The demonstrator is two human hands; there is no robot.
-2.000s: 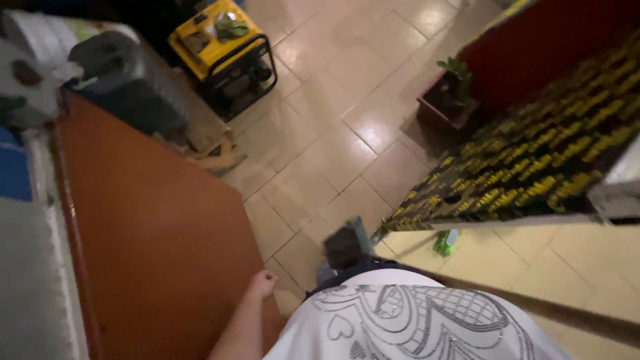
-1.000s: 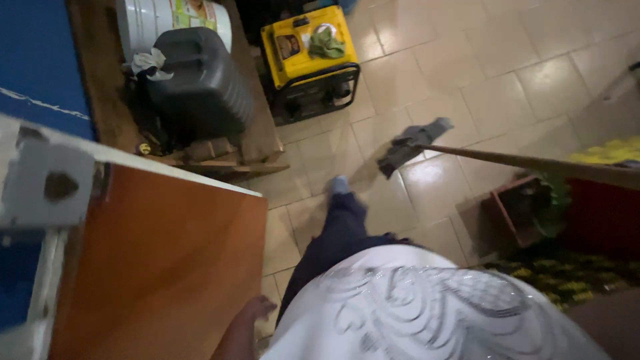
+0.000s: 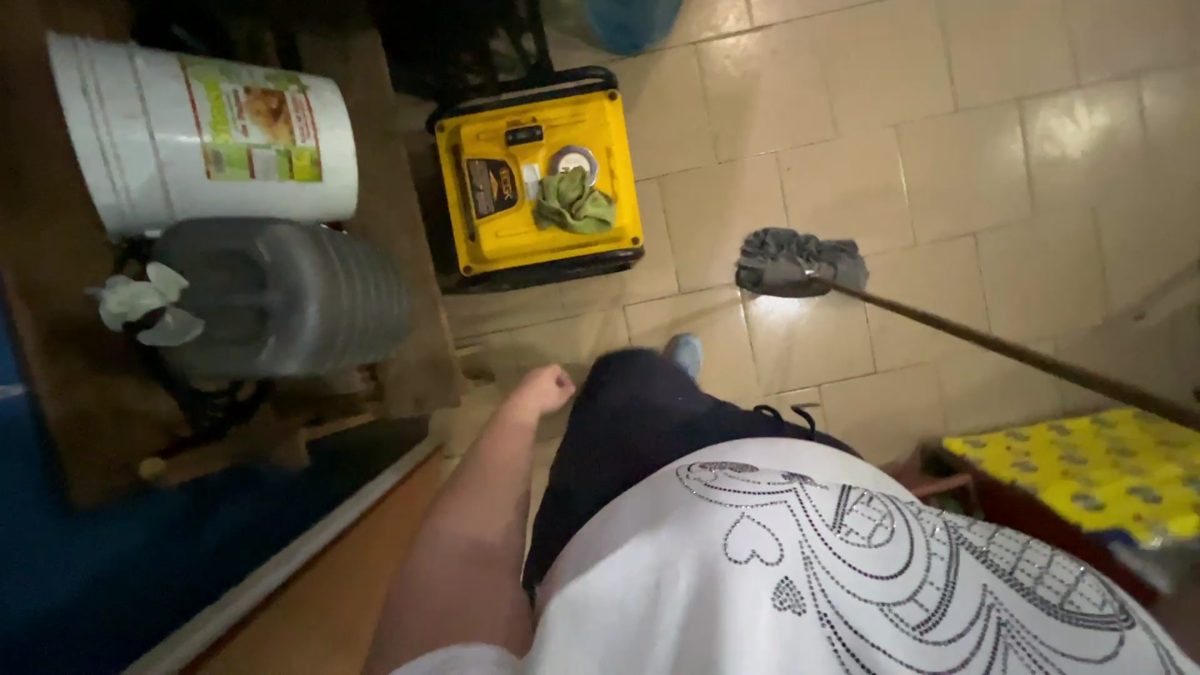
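Note:
My left hand (image 3: 547, 390) hangs beside my dark trousers with its fingers curled in and nothing seen in it. It is below the yellow-topped generator (image 3: 544, 183), on which lie a green cloth (image 3: 574, 202) and a roll of tape (image 3: 572, 162). A mop (image 3: 797, 262) with a grey cloth head rests on the tiled floor ahead of my foot. Its long wooden handle (image 3: 994, 339) runs out of the frame at the right. My right hand is not in view, so what it holds cannot be seen.
At the left, a wooden table (image 3: 427, 319) bears a white bucket (image 3: 272, 141) with a label and a dark plastic jerrycan (image 3: 309, 300). An orange-brown door panel (image 3: 328, 572) stands below it. A yellow patterned cloth (image 3: 1078, 469) covers something at right; a blue container (image 3: 633, 21) is at the top.
The view has shifted a lot along the floor as I walk, past the door panel. The mop head, near my feet at first, now lies farther ahead. My left hand has come further into view.

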